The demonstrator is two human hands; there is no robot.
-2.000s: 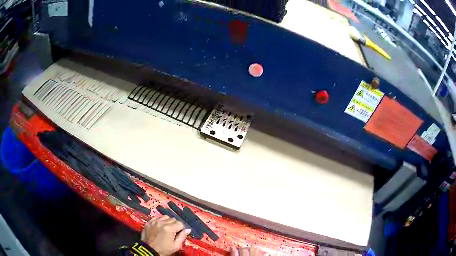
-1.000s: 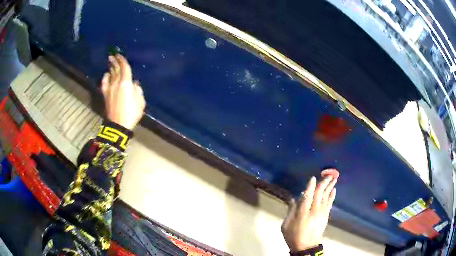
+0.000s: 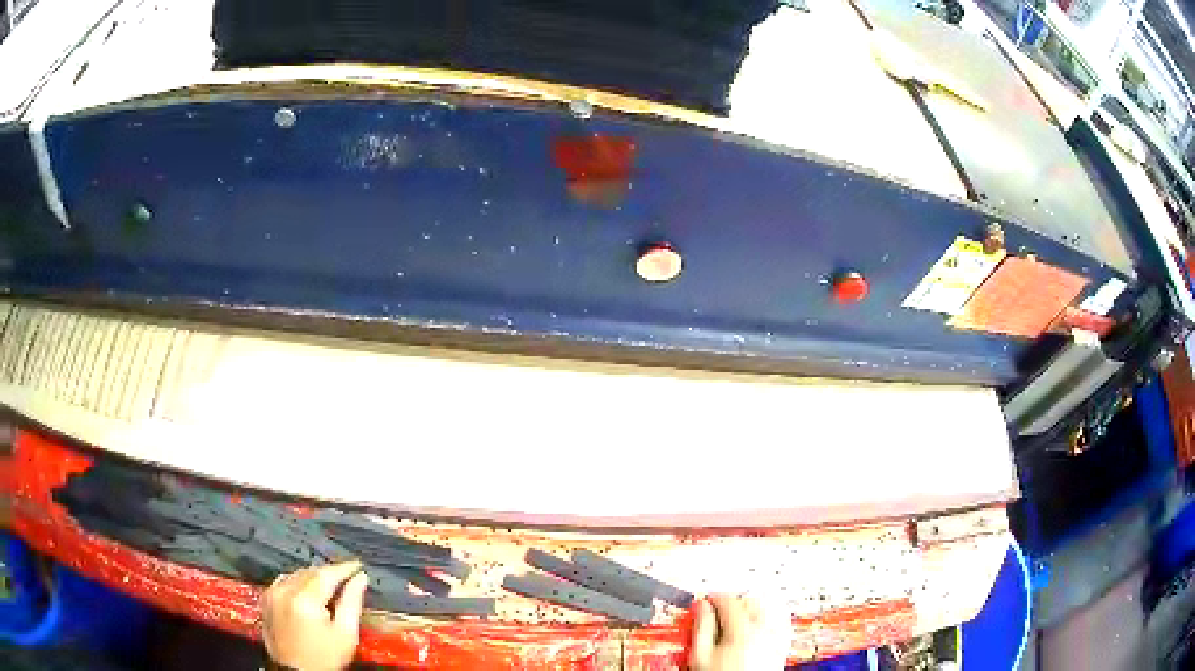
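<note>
Narrow black cut strips [image 3: 249,535] lie heaped on the worn red front ledge [image 3: 799,577], at the left and centre. A few more strips [image 3: 590,586] lie loosely apart to the right of the heap. My left hand [image 3: 315,616] is at the ledge's front edge beside the heap, fingers curled. My right hand [image 3: 738,633] is at the edge by the right ends of the loose strips, cut off by the bottom of the picture. Whether either hand grips a strip is hidden. The cream cutting board [image 3: 590,439] lies behind the ledge, with slot marks at its left.
The blue press beam [image 3: 433,249] spans the board, with a pale round button [image 3: 659,261], a red button [image 3: 851,286] and a green button [image 3: 142,212]. Black sheets [image 3: 485,46] lie on top. A blue bin [image 3: 999,610] stands at the lower right.
Both hands have come down from the beam to the red ledge. The view has turned, so the beam lies more level. The die seen on the board two seconds ago is not visible now.
</note>
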